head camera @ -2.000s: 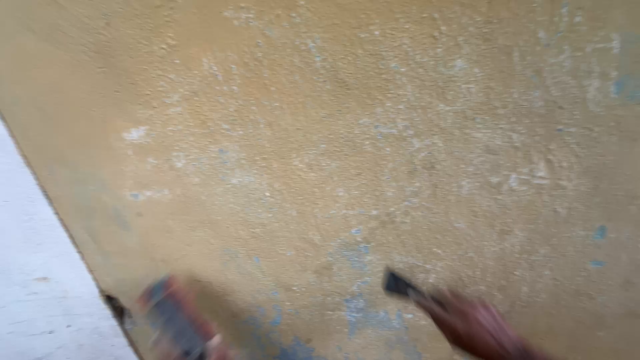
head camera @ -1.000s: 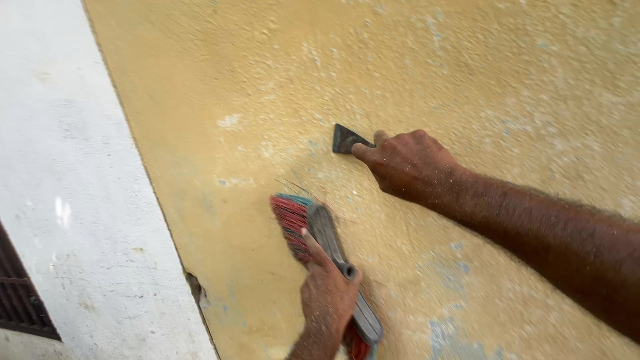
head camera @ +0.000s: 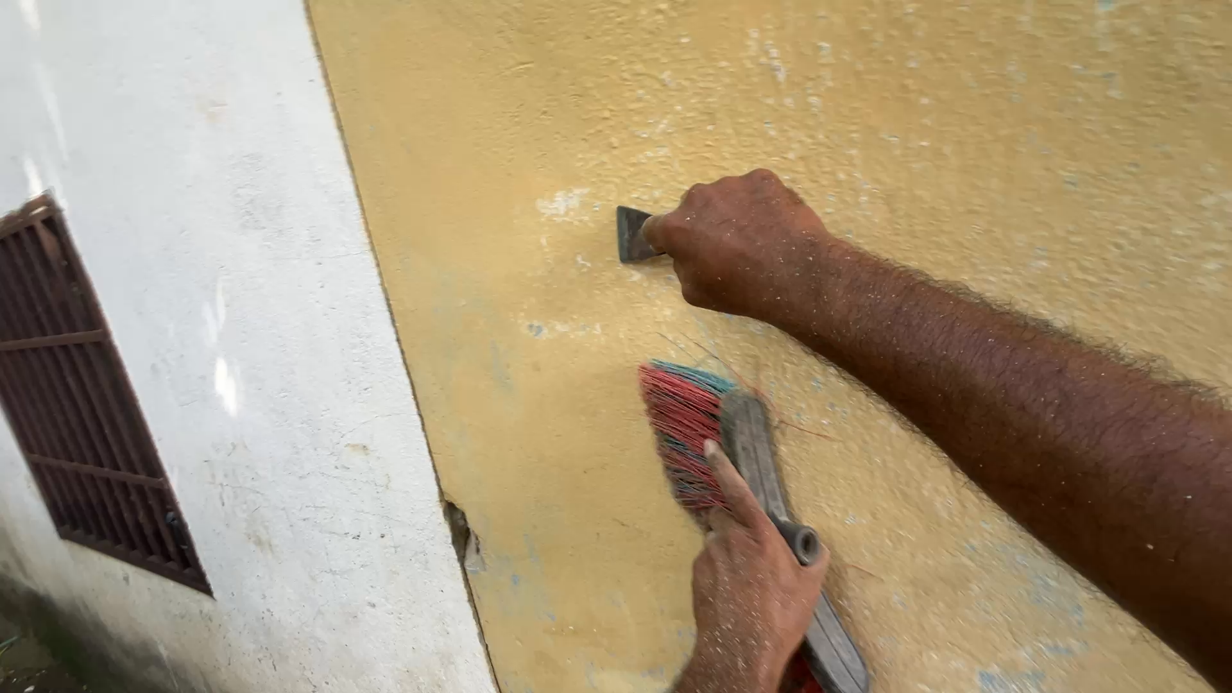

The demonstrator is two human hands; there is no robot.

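Note:
My right hand (head camera: 746, 241) grips a scraper, its dark flat blade (head camera: 632, 234) against the yellow painted wall (head camera: 539, 433), just right of a white bare patch (head camera: 563, 203). The scraper's handle is hidden in my fist. Below it, my left hand (head camera: 756, 587) holds a broom head (head camera: 756, 443) with a grey plastic back, a hollow socket and red and blue bristles (head camera: 679, 414). The bristles point left, close to the wall; whether they touch it I cannot tell. Pale specks of dust lie on both forearms.
A white wall (head camera: 289, 414) meets the yellow one on the left along a slanting dark seam. A chipped hole (head camera: 460, 534) breaks that seam low down. At the far left is a brown barred metal window grille (head camera: 91, 404). Blue and white flecks mark the yellow wall.
The view has shifted left, showing more of the white wall and grille. My right hand with the scraper has moved closer to the white patch. Both hands keep their tools.

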